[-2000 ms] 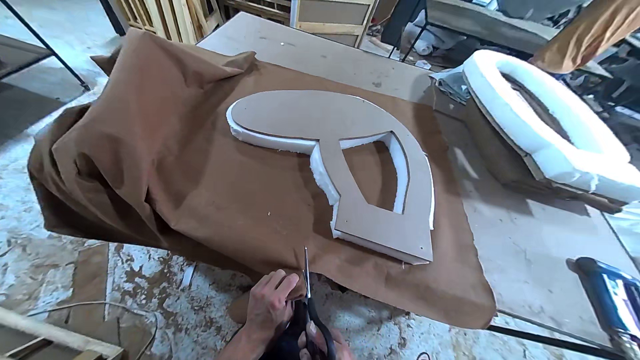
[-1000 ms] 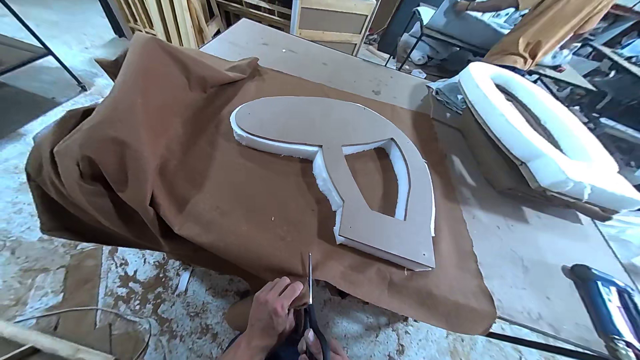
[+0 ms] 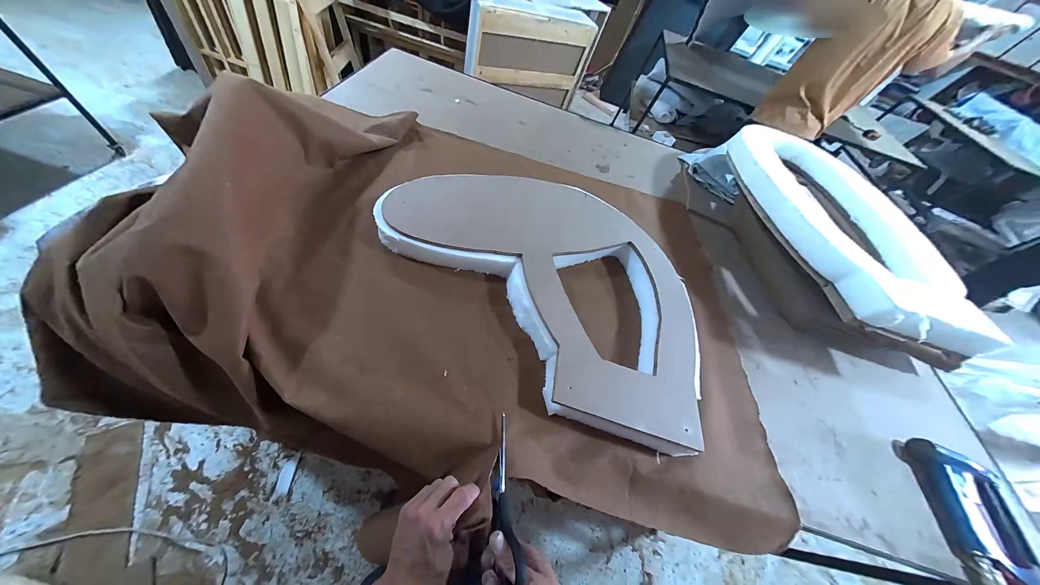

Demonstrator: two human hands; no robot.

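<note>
My left hand (image 3: pixel 431 528) pinches the near edge of a brown fabric sheet (image 3: pixel 366 349) between thumb and fingers. Beside it, my right hand (image 3: pixel 520 565) grips the dark handles of a pair of scissors (image 3: pixel 502 479). Their blades point away from me, at a cut in the fabric's near edge. On the fabric lies a flat, curved board panel (image 3: pixel 504 215) with white foam (image 3: pixel 528 313) under it and an opening through its right part. Fabric bunches up at the left and hangs over the table edge.
A second white foam-padded frame (image 3: pixel 853 244) rests on the right of the table (image 3: pixel 845 431). A shiny metal tool (image 3: pixel 951 496), perhaps a spray gun, is at the lower right. Wooden frames (image 3: pixel 268 41) stand behind. A person in brown trousers (image 3: pixel 869 65) is at the upper right.
The scissors and both my hands remain at the fabric's near edge. At the upper right, more of the other person has come into view.
</note>
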